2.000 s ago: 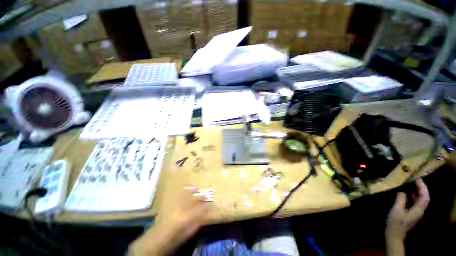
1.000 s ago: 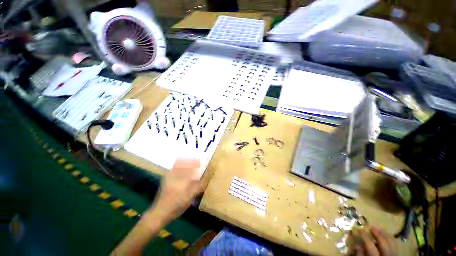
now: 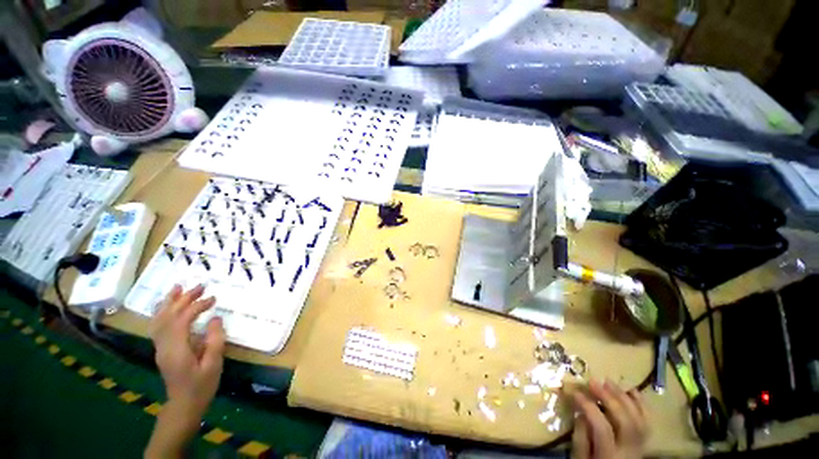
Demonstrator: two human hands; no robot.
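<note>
The lower white tray (image 3: 286,324) holds rows of dark slim parts (image 3: 235,224) on the left of the bench. My left hand (image 3: 189,336) is over the tray's near left corner, fingers spread, with nothing seen in it. My right hand (image 3: 611,420) is at the bench's front edge, cut off by the frame bottom, fingers apart and slightly bent; nothing shows in it. Small white scraps (image 3: 542,376) and metal rings (image 3: 561,357) lie just beside its fingertips. A grid of white square pads (image 3: 381,353) lies flat between the hands.
A metal stand (image 3: 489,269) bears a white tube (image 3: 600,277) pointing at a round tub (image 3: 654,300). Scissors (image 3: 708,414) lie right of my right hand. A power strip (image 3: 115,260) and white fan (image 3: 121,85) are left. A larger tray (image 3: 296,134) stands behind, with a black fan (image 3: 705,224) at right.
My left hand has gone from over the pads to the lower tray, then towards its near left corner. My right hand has come from the far right to beside the scraps. The view has shifted.
</note>
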